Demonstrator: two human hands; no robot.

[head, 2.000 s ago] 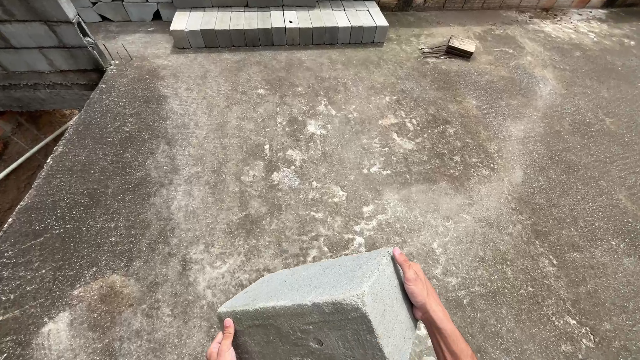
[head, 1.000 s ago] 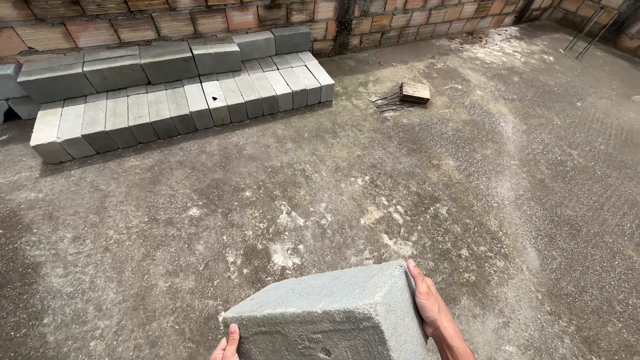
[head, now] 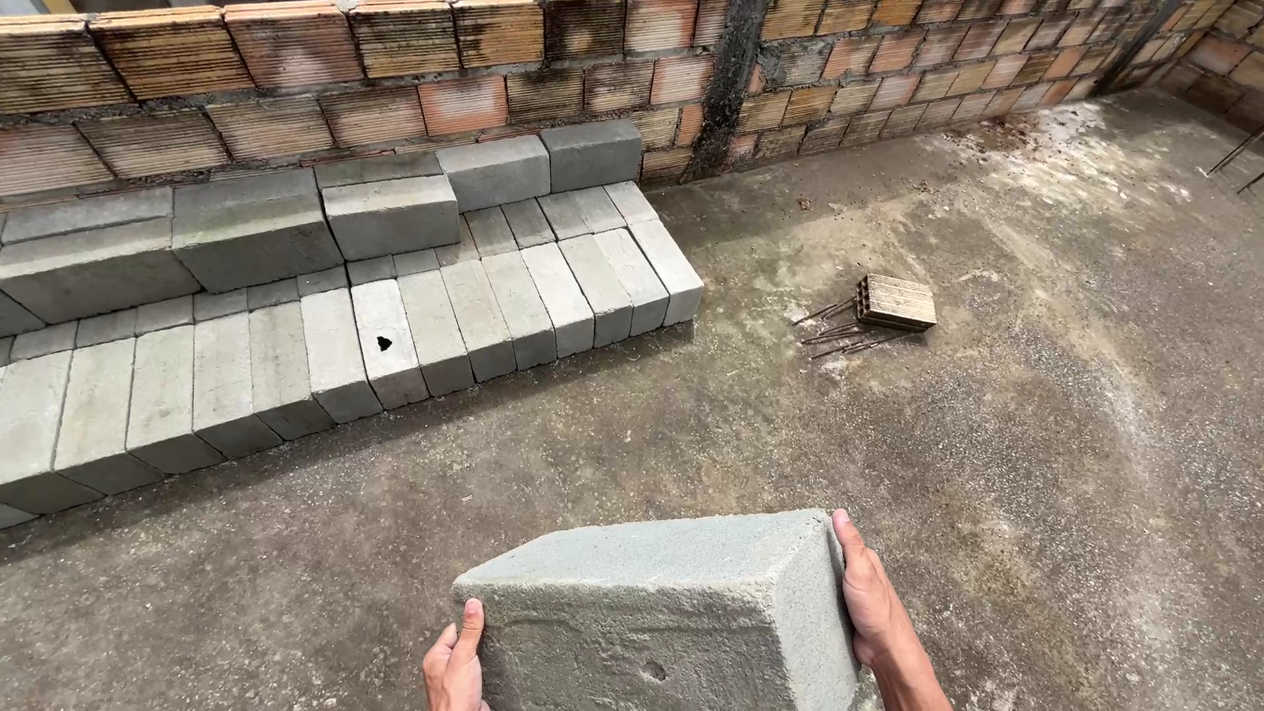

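Note:
A grey concrete block [head: 652, 602] is held between my two hands at the bottom of the view, its lower part cut off by the frame edge. My left hand [head: 457, 657] grips its left end, thumb on the near face. On the right end lies my right hand [head: 874, 602], thumb at the top corner; its other fingers are mostly hidden. Beyond, at the left, a row of similar concrete blocks [head: 513, 306] stands on the floor, one with a dark hole in its top. More blocks [head: 390, 212] lie along the back on top of them.
A hollow clay brick [head: 897, 301] rests on thin metal rods [head: 839, 331] on the concrete floor [head: 987, 474]. Behind the blocks runs a clay brick wall [head: 454, 104] with a dark mortar column [head: 726, 89]. More thin rods [head: 1234, 153] show at the far right.
The view has swung left and come closer to the block rows and brick wall. The concrete block stays between both hands throughout.

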